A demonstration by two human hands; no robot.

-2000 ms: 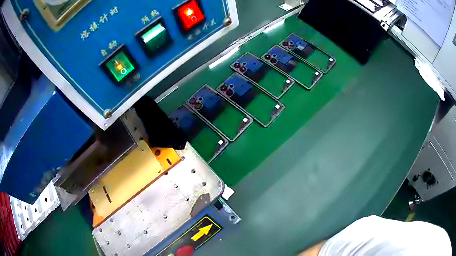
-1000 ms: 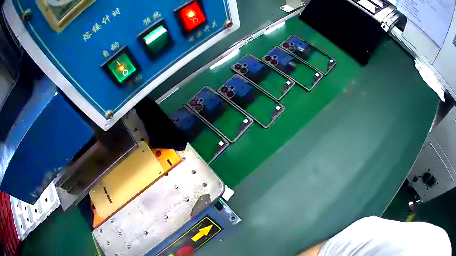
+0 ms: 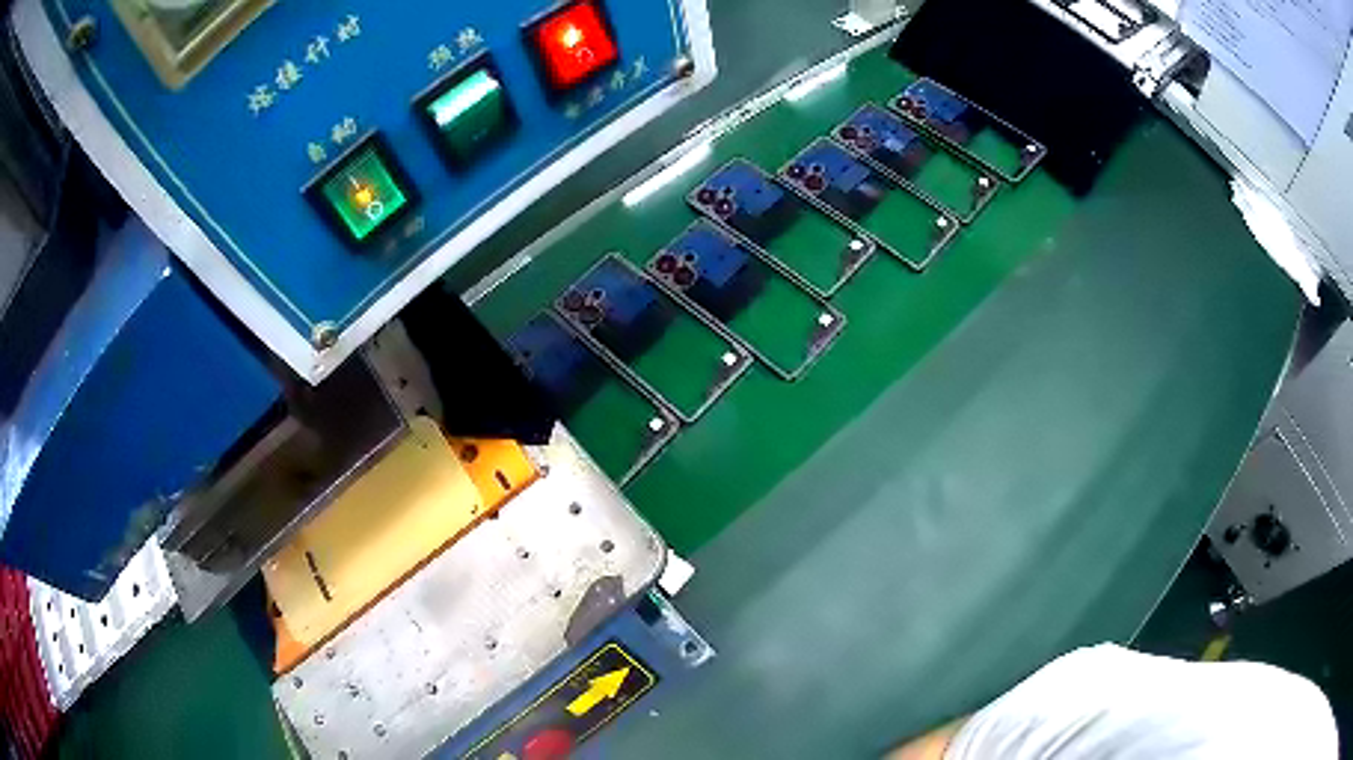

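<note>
Neither of my hands is in view; only a white sleeve (image 3: 1150,713) and a bit of arm show at the bottom right edge. The press's tan-yellow fixture (image 3: 379,538) sits on an orange plate (image 3: 497,463) behind the silver base plate (image 3: 460,612). The grey metal press head (image 3: 282,483) is low over the back of the fixture. No frame can be made out on the fixture. Several phone frames lie in a staggered row on the green strip, including a middle one (image 3: 749,299) and the farthest (image 3: 972,129) beside the black flap (image 3: 1091,134).
The blue control box (image 3: 275,253) with lit switches hangs at the upper left. A red round stop button (image 3: 546,742) is at the base's front. A white perforated tray (image 3: 104,616) and red trays (image 3: 22,668) are at the left. A white cabinet (image 3: 1306,505) stands at the right.
Another phone frame now shows at the far end of the row, by the black flap. The other frames, the press and the sleeve look nearly unchanged.
</note>
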